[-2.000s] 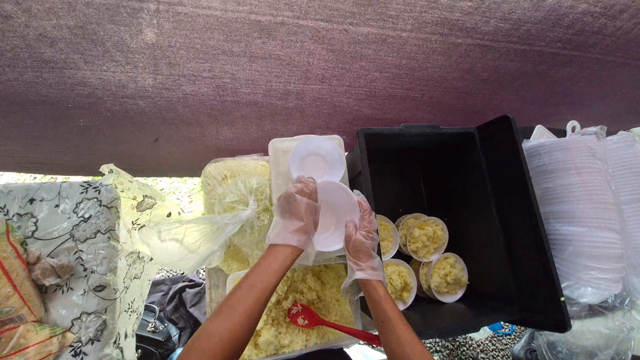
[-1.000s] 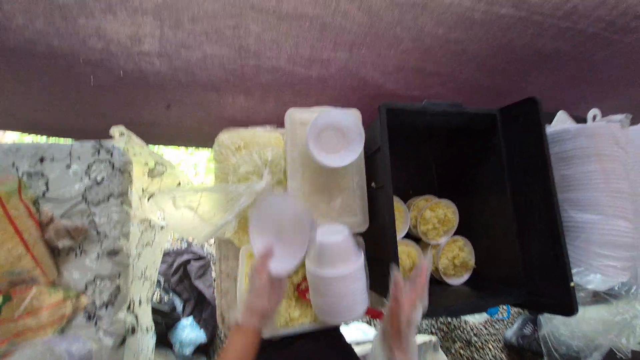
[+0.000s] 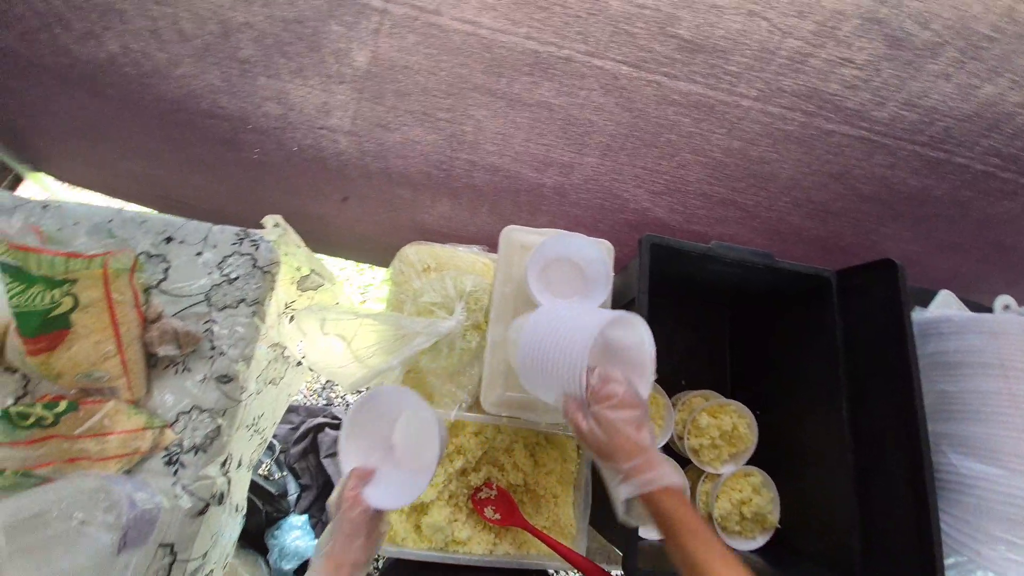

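Note:
My left hand (image 3: 352,520), in a clear plastic glove, holds a white foam bowl (image 3: 392,446) by its lower rim. My gloved right hand (image 3: 612,424) grips a stack of white foam bowls (image 3: 552,352), tilted on its side above a lidded container (image 3: 512,320). Another white bowl (image 3: 568,270) rests at the lid's far end. Between and below my hands, a red spoon (image 3: 524,520) lies on yellow rice-like food (image 3: 448,512) in a tray. Several filled bowls (image 3: 720,434) stand in the black bin (image 3: 848,264), right of my right hand.
A bag-covered tub of the yellow food (image 3: 440,280) stands behind the tray. At left, a flowered tablecloth (image 3: 208,320) carries printed food packets (image 3: 80,320). Bagged stacks of white foam ware (image 3: 976,432) stand at far right. A purplish cloth (image 3: 512,120) spans the back.
The bowl stack, standing over the tray one second ago, is now in my right hand, tilted above the lidded container. The single bowl in my left hand has moved left and lower relative to the tray.

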